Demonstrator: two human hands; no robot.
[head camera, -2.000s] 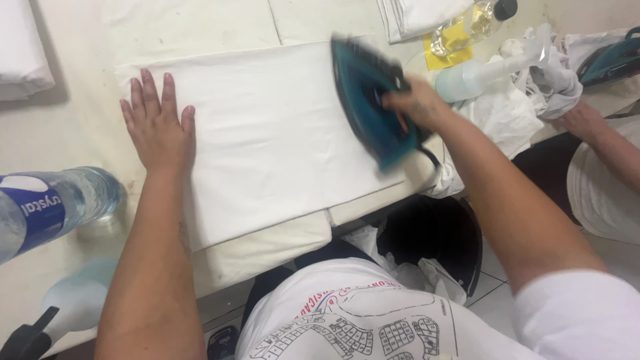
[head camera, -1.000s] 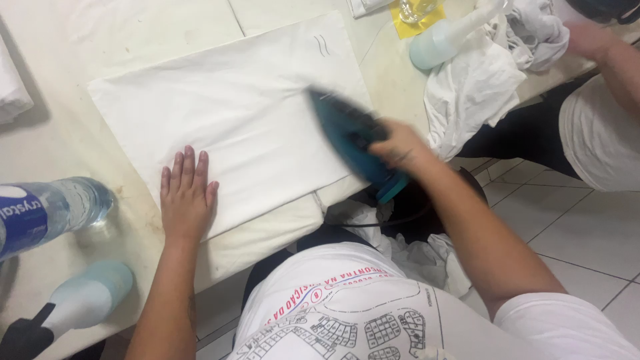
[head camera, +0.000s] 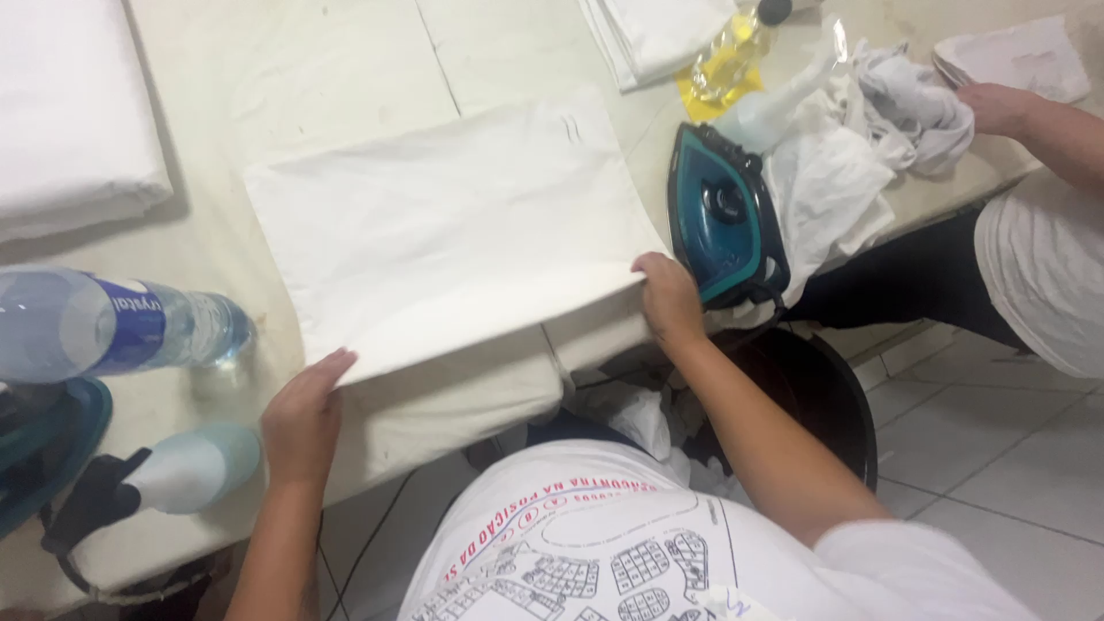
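Note:
A white cloth rectangle (head camera: 457, 233) lies over the padded table, its near edge lifted a little off the surface. My left hand (head camera: 302, 418) grips its near left corner, fingers on top. At the near right corner, my right hand (head camera: 668, 297) pinches the cloth between thumb and fingers. Just beyond that hand, a teal and black clothes iron (head camera: 720, 211) rests on the table, touching or very close to the cloth's right edge. Two short dark marks show near the cloth's far right corner.
A large water bottle (head camera: 129, 323), a spray bottle (head camera: 203, 466) and another teal iron (head camera: 52, 448) are at left. Folded white cloth (head camera: 69, 112) lies far left. Crumpled white cloths (head camera: 828, 172) and a person's hand (head camera: 996, 108) are at right. A black bin (head camera: 828, 397) stands below the edge.
My right hand has let go of the iron, which now rests right of the cloth, and has taken hold of the cloth's corner. My left hand, flat on the cloth before, now grips its near left corner.

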